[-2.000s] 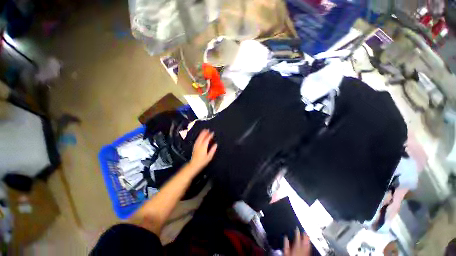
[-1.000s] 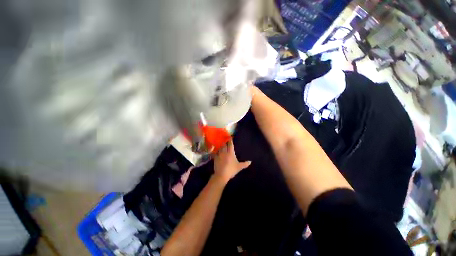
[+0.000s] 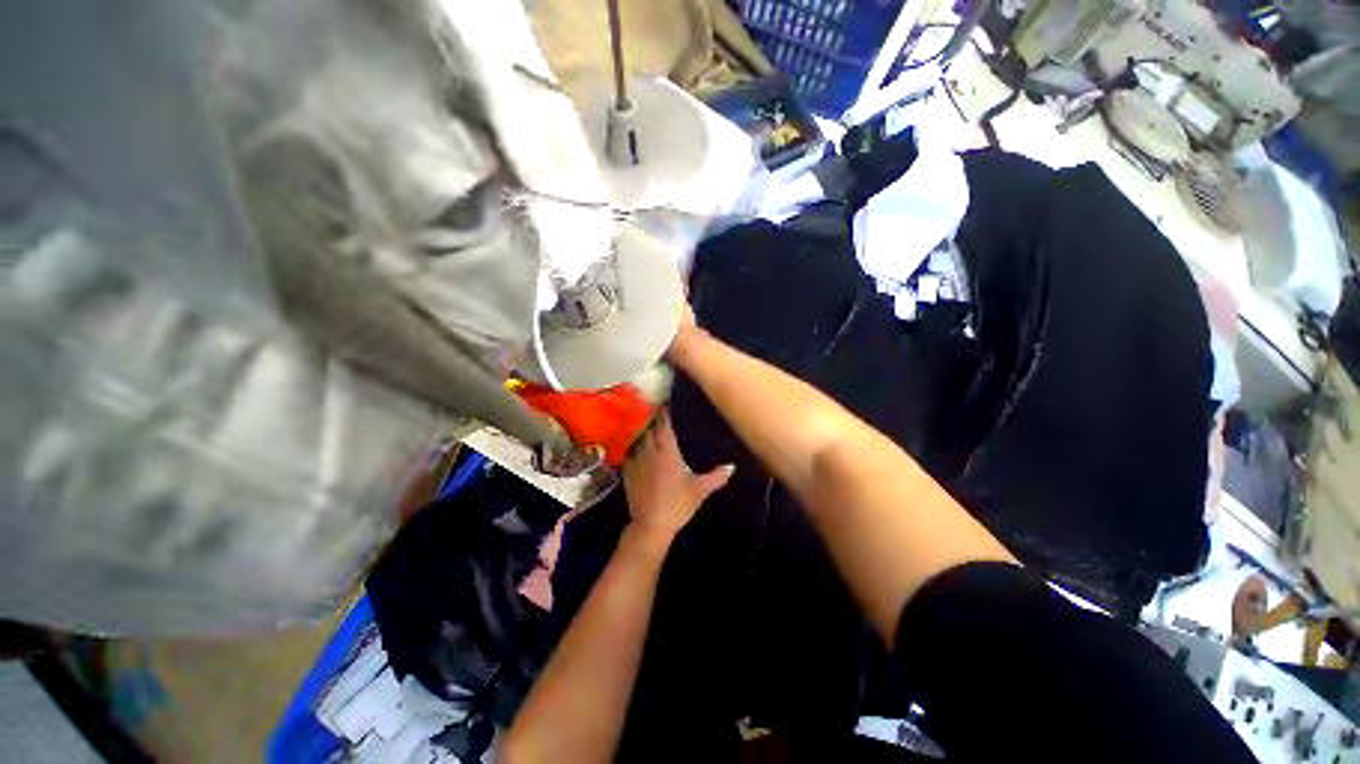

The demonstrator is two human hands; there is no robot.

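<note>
A large pile of black fabric pieces [image 3: 1074, 343] lies across the table in front of me. My left hand [image 3: 667, 485] is at the pile's left edge, thumb spread, its fingers reaching to an orange-red cloth [image 3: 597, 418]; whether they hold anything is unclear. My right hand [image 3: 688, 340] reaches over the pile; its fingers are mostly hidden behind a white thread-stand disc [image 3: 612, 336]. White cut pieces [image 3: 913, 221] lie on top of the pile.
Grey cloth [image 3: 254, 343] fills the left side close to the camera. A blue crate [image 3: 336, 672] with white scraps is at lower left, below dark fabric with a pink strip [image 3: 546, 567]. Machine parts [image 3: 1193, 90] stand at upper right; another blue crate [image 3: 835, 42] is at the top.
My left hand has moved from the pile's left edge up to the orange-red cloth. My right arm has come in across the pile. The grey cloth and thread stand now show large and close.
</note>
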